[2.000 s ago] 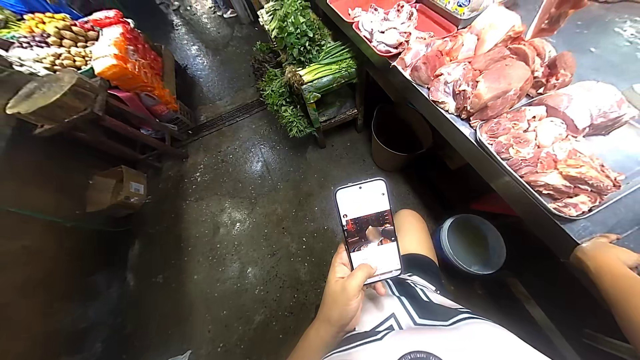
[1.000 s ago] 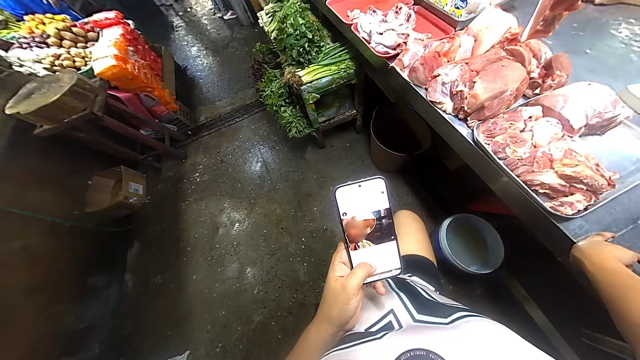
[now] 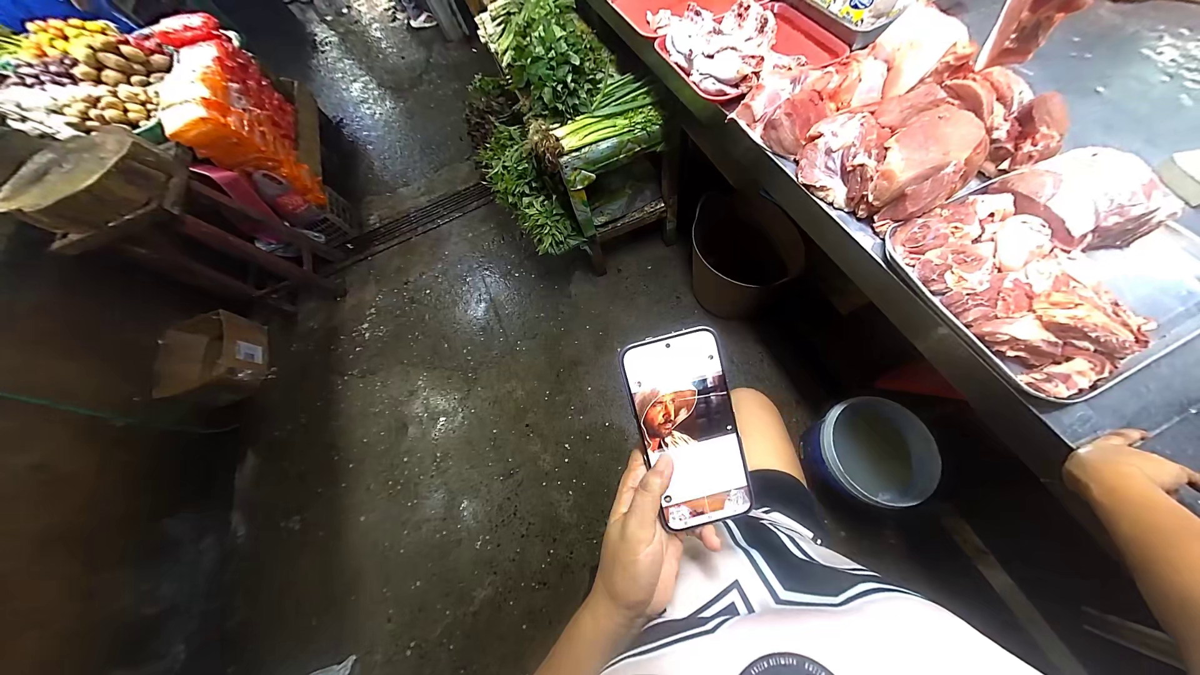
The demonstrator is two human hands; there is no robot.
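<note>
My left hand point(image 3: 642, 539) holds a smartphone point(image 3: 689, 436) upright above my lap, thumb over the lower left of its lit screen, which shows a picture. My right hand point(image 3: 1130, 464) rests on the edge of the metal counter point(image 3: 1017, 412) at the right, with nothing seen in its grasp; part of it runs out of view. Just beyond that hand lies a metal tray point(image 3: 1162, 352) with cut raw meat point(image 3: 1041, 319). Larger pieces of raw meat point(image 3: 928, 150) are heaped farther up the counter, near a red tray point(image 3: 811, 33) of pale, bony pieces.
A bucket of cloudy liquid point(image 3: 877, 455) and a brown bin point(image 3: 741, 262) stand under the counter edge. Leafy greens point(image 3: 553, 47) and green onions point(image 3: 619, 127) lie on a low stand. At the left are a cardboard box point(image 3: 216, 356), a round wooden block point(image 3: 84, 178) and potatoes point(image 3: 117, 84).
The picture on the phone's screen has changed. Both hands have stayed in about the same places.
</note>
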